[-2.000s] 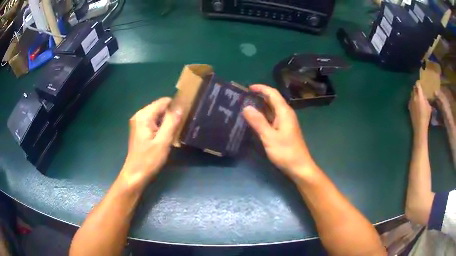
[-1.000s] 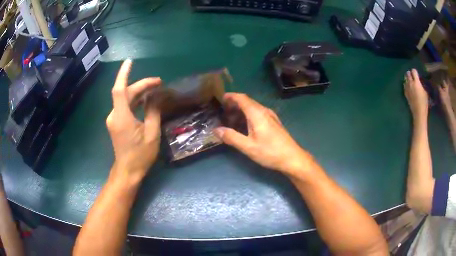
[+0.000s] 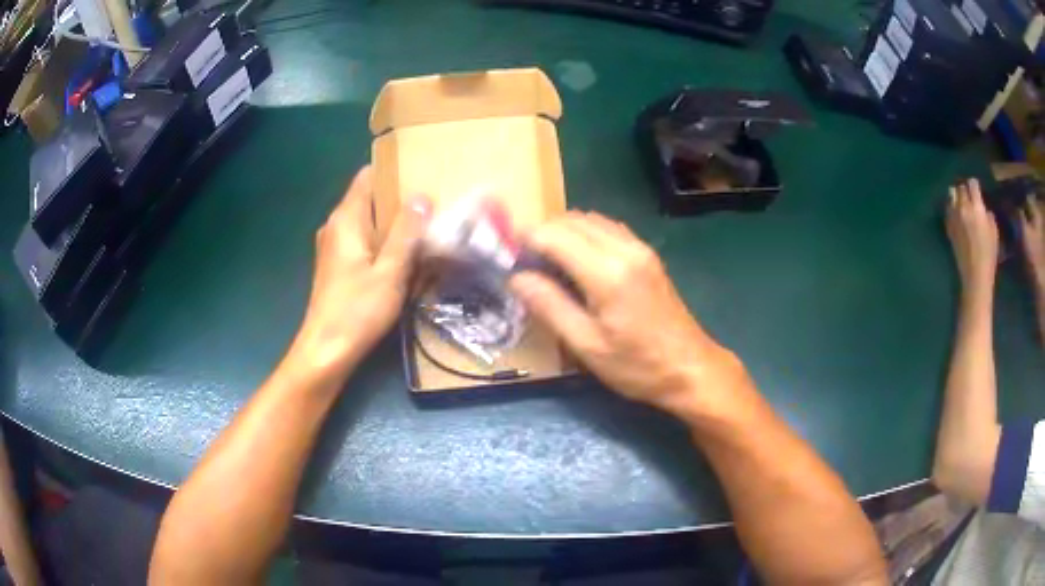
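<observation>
An open product box [image 3: 426,378] lies in front of me, its brown lid [image 3: 464,160] standing up at the back. A thin black cable [image 3: 445,364] curls in the box bottom beside a clear bag of pale parts [image 3: 470,326]. My right hand [image 3: 613,303] holds a blurred clear accessory bag [image 3: 476,232] with red and white bits above the box. My left hand [image 3: 361,269] is at the box's left side, its thumb near the bag; its grip is partly hidden.
Stacked closed boxes [image 3: 143,137] stand at left, and another stack [image 3: 917,69] at back right. A second open box [image 3: 722,195] sits right of centre. A black unit [image 3: 688,14] is at the back edge. Another person's hands [image 3: 974,235] are at far right.
The box has turned to face me and its lid now stands fully open. The bag with red bits has been lifted out of the box, showing the cable and pale parts below.
</observation>
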